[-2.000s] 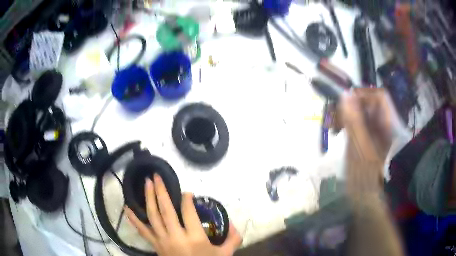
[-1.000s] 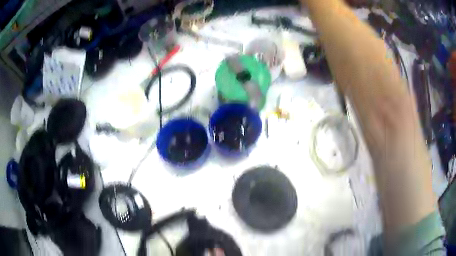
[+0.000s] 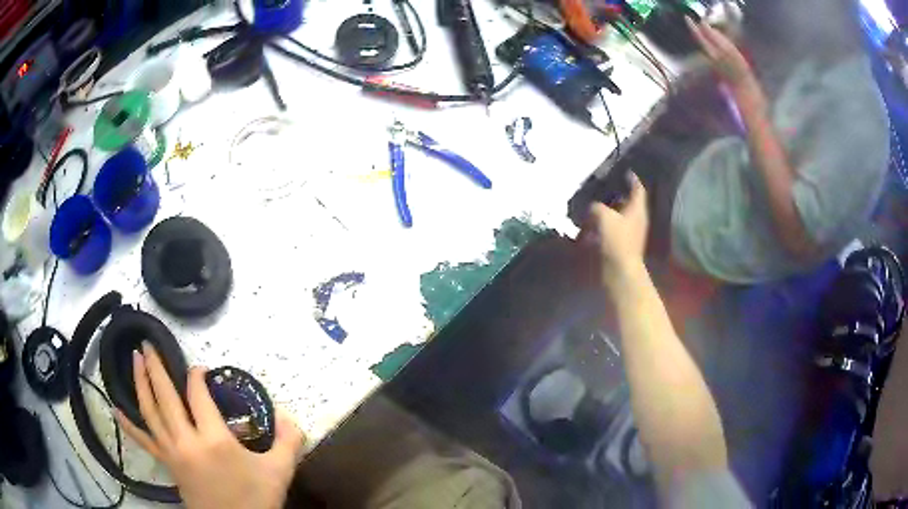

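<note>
Black headphones lie at the bench's lower left, their headband (image 3: 82, 408) curving left of a padded ear cup (image 3: 119, 360). My left hand (image 3: 214, 452) is on them, fingers over the padded cup, thumb beside the open ear cup (image 3: 247, 398). The open cup shows its inside upward. My right hand (image 3: 622, 234) reaches out past the bench's right edge, near a dark item by another person. Its fingers are partly hidden, and I cannot tell whether it holds anything.
A loose ear pad (image 3: 209, 273), a loose circuit board (image 3: 337, 303) and blue-handled cutters (image 3: 400, 179) lie on the bench. Two blue cups (image 3: 80, 234) stand at left. A soldering iron (image 3: 466, 45) lies at the back. Another person (image 3: 787, 169) sits at right.
The view has swung right, bringing in the other person. My right arm, raised over the back of the bench before, now reaches past its right edge. My left hand stays at the headphones.
</note>
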